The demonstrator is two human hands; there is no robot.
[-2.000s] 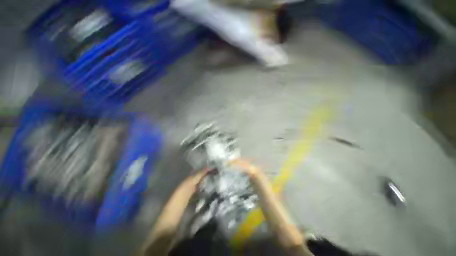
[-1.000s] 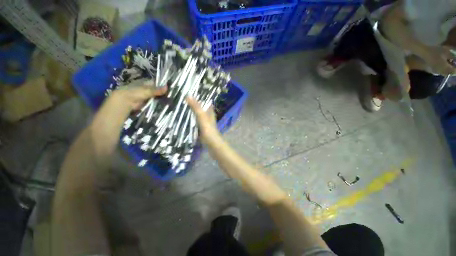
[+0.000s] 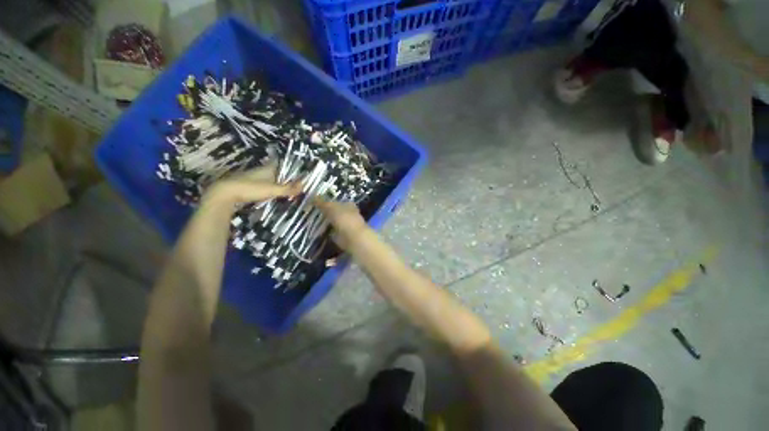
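A blue plastic bin (image 3: 325, 80) stands on the floor left of centre, well filled with short cable assemblies (image 3: 202, 151) with black and white parts. A bunch of white and black cables (image 3: 291, 220) lies low in the bin's near part, between my hands. My left hand (image 3: 270, 189) is on the bunch's left side and my right hand (image 3: 339, 220) on its right side, both gripping it. The fingertips are partly hidden among the cables.
Blue ventilated crates (image 3: 396, 50) stand behind the bin. Another person's shoes (image 3: 662, 139) are at upper right. Stray cables (image 3: 611, 292) and a dark marker-like stick (image 3: 685, 343) lie by the yellow line (image 3: 590, 341). An open box with reddish-brown cables (image 3: 133, 46) and a cardboard box (image 3: 32, 194) are at left.
My hands have lowered the cable bunch from above the bin down into it, onto the other cables. The view has shifted, and earlier the bunch was over the floor near the yellow line.
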